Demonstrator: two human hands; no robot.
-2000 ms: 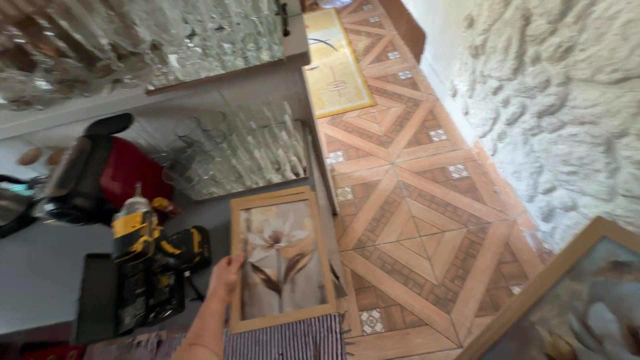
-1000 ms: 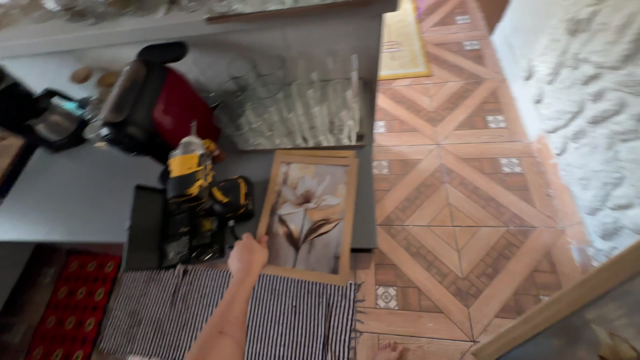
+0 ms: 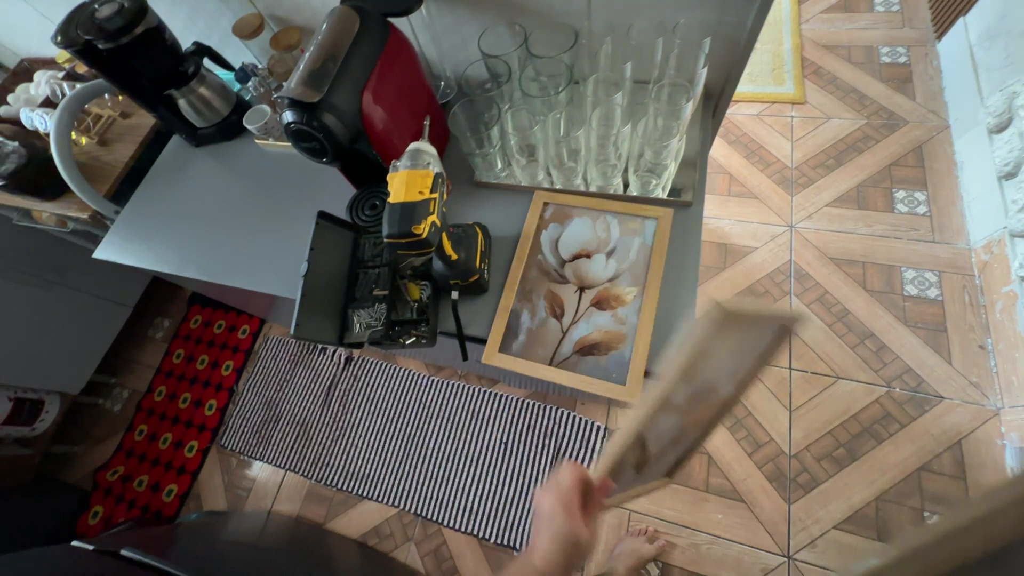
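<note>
My left hand (image 3: 564,508), low in the view, grips the lower corner of a wood-framed picture (image 3: 692,400), which is tilted and blurred above the floor. To its upper left, a second framed picture (image 3: 588,292) with a white flower lies face up on the grey counter. At the lower right corner, part of another wooden frame (image 3: 952,532) shows close to the camera; what holds it is hidden. My right hand is out of view. Beside the lying picture stand a yellow and black cordless drill (image 3: 414,200) and an open black case of bits (image 3: 376,296).
Drinking glasses (image 3: 568,140) stand on a tray behind the picture. A red and black coffee machine (image 3: 384,92) and a coffee maker (image 3: 172,88) are farther left. Below the counter lie a striped rug (image 3: 416,432) and a red rug (image 3: 172,408). A bare foot (image 3: 636,550) is on the tiled floor.
My left hand has lifted the top framed picture off the counter and moved it to the right. A different flower picture now shows where it lay.
</note>
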